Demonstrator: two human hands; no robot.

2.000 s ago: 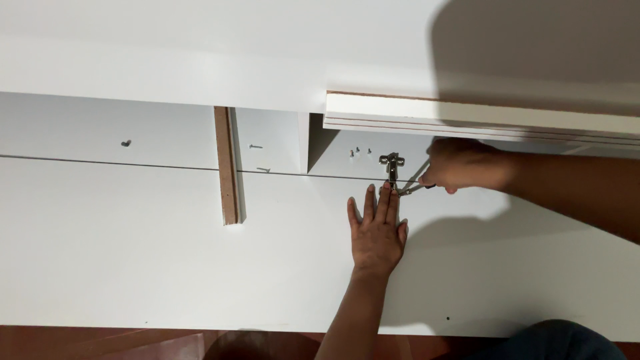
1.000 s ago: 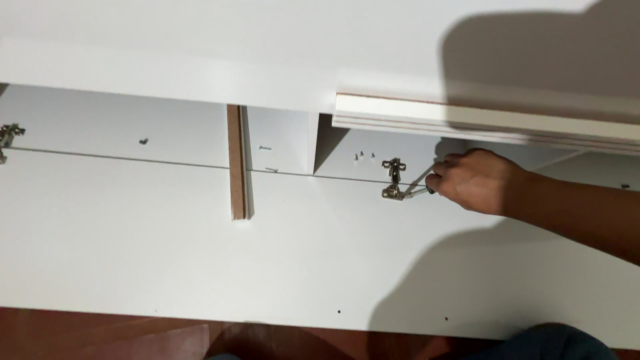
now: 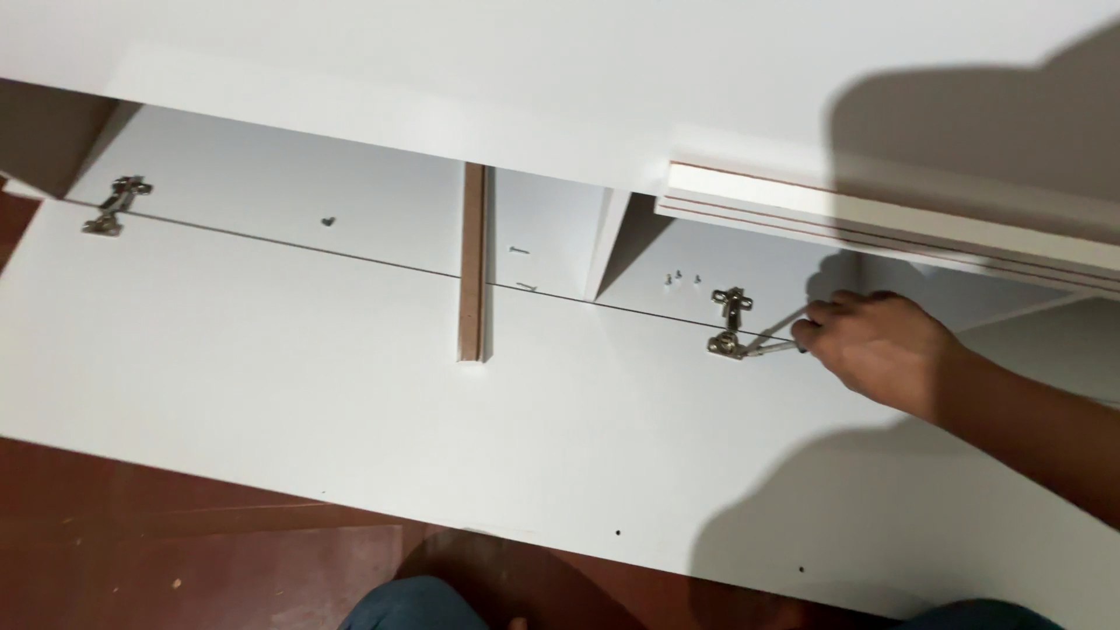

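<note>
My right hand (image 3: 879, 350) is closed around a screwdriver (image 3: 773, 348), whose handle is mostly hidden in the fingers. The shaft points left, its tip at the right side of the cup of a metal cabinet hinge (image 3: 728, 322). That hinge spans the dark seam between the white door panel (image 3: 560, 420) and the cabinet's inner panel. Just above and left of it, several small screws (image 3: 678, 278) lie on the inner panel. A second metal hinge (image 3: 115, 206) crosses the seam at the far left. My left hand is out of view.
A brown-edged board strip (image 3: 472, 262) lies across the seam. Two loose screws (image 3: 519, 250) are right of it; a small dark piece (image 3: 327, 221) is to its left. Stacked white boards (image 3: 875, 214) rest at the upper right. A white divider (image 3: 606, 245) stands between compartments. Reddish floor (image 3: 201, 551) shows below.
My left hand was beside the right-hand hinge two seconds ago and has left the view. The screwdriver in my right hand stays at that hinge. The view has shifted, bringing the left hinge fully in.
</note>
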